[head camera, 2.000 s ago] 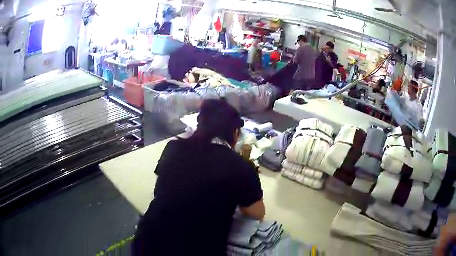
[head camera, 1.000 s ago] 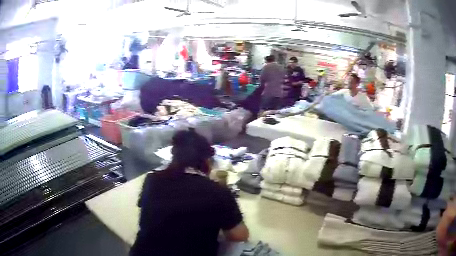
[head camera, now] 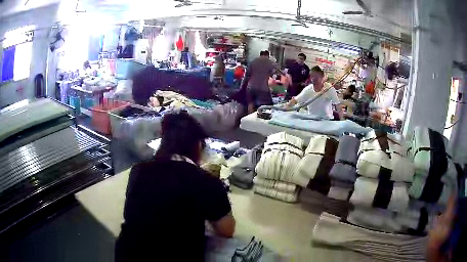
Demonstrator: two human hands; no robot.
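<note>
Nearest in front of me, a person in a black top (head camera: 171, 210) leans over the large beige worktable (head camera: 105, 197), back towards me. Folded grey-blue fabric (head camera: 248, 249) shows by the person's forearm, cut off by the bottom edge. A loose folded beige-grey stack (head camera: 368, 236) lies flat at the table's right. Tied bundles stand behind it: a cream one (head camera: 280, 161), a white one with a dark stripe (head camera: 381, 166) and a pale green one (head camera: 422, 153). Neither of my hands can be made out.
A blurred arm (head camera: 441, 230) beside dark blue cloth is at the right edge, seemingly another person's. Stacked metal-rod racks (head camera: 46, 164) stand left. A red crate (head camera: 105, 116) and bagged goods are behind the table. A person in white (head camera: 320, 100) stands at a farther table with light-blue cloth (head camera: 312, 124).
The view has turned to the right and tipped up. The person in white has lowered the light-blue cloth onto the farther table. The blurred arm shows more at the right edge.
</note>
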